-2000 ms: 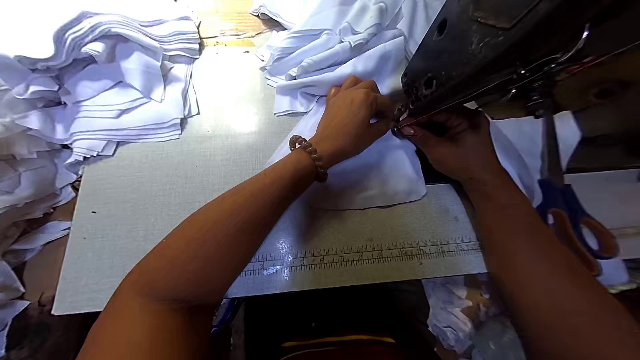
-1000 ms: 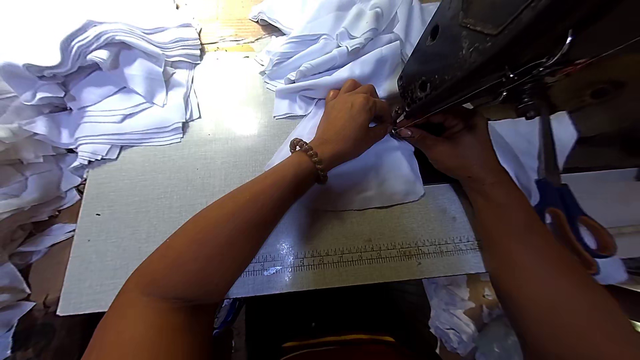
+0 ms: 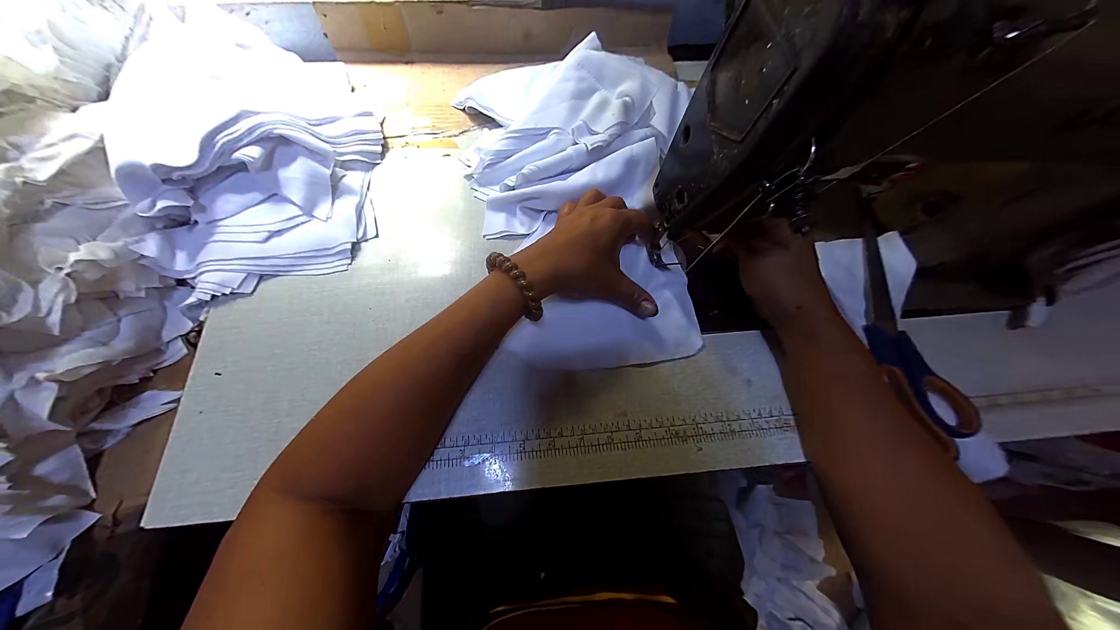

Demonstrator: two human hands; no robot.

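Note:
White fabric (image 3: 604, 332) lies under the presser foot (image 3: 661, 254) of a dark sewing machine (image 3: 787, 96). My left hand (image 3: 599, 249), with a beaded bracelet (image 3: 516, 284) at the wrist, rests on this fabric just left of the foot, fingers spread and thumb apart. Beyond it, more white fabric is bunched (image 3: 577, 131). My right hand (image 3: 770, 262) is right of the needle area, partly behind the machine head and in shadow; its fingertips are hidden, so what they hold cannot be told. A thread runs down across the machine head.
A stack of white cloth pieces (image 3: 262, 219) lies at the left, beside a heap of loose white scraps (image 3: 52, 350). Blue-and-orange-handled scissors (image 3: 919, 376) lie right of my right forearm. A printed ruler scale (image 3: 612, 437) runs along the table's (image 3: 306, 350) front edge.
My left hand has opened out, its thumb now spread away from the foot over the fabric. My right hand has shifted slightly up, farther behind the machine head.

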